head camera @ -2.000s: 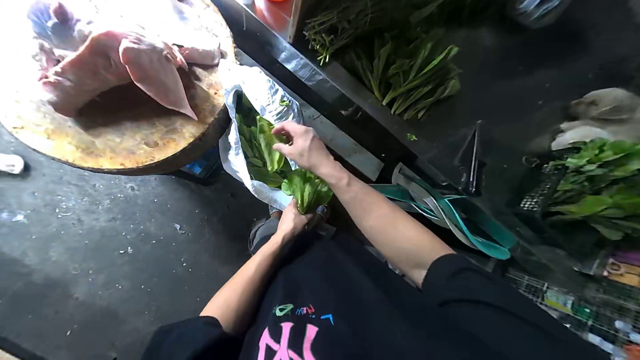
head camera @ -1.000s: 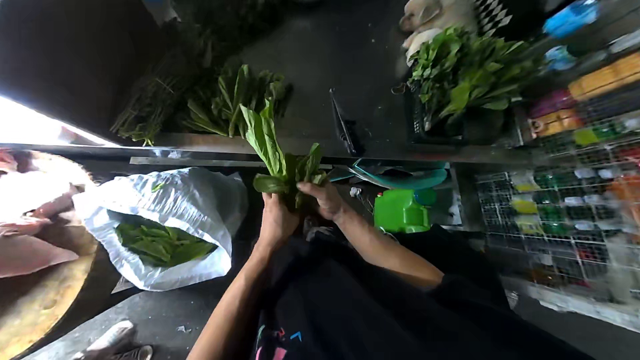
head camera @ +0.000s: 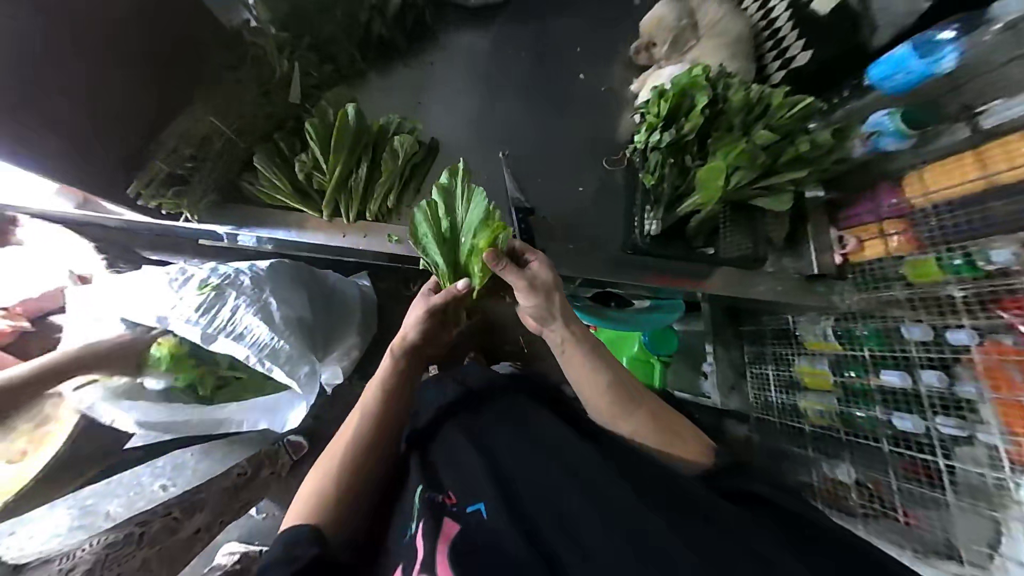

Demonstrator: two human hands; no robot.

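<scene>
Both hands are together in front of my body, below the edge of the dark table. My left hand [head camera: 436, 318] grips a bunch of leafy greens [head camera: 453, 220] low at its stems, with the leaves pointing up. At the bunch's right side, my right hand [head camera: 532, 288] pinches a lighter green leaf between thumb and fingers. Just beyond the right hand, a knife [head camera: 514, 192] lies on the table, its handle toward me. More bunches of greens [head camera: 344, 164] lie on the table at the left. The stem ends in my left hand are hidden.
Another person's hand [head camera: 120, 354] reaches into a white plastic bag [head camera: 240, 320] of greens at left. Beyond the table edge [head camera: 704, 282] are a black crate [head camera: 696, 244] with greens and a pale dog [head camera: 696, 36]. A green container [head camera: 636, 352] and wire rack [head camera: 888, 384] stand right.
The view has swung right since the oldest frame. My hands have moved from beside the bag to the table edge with greens. Another person's hand has come into the bag.
</scene>
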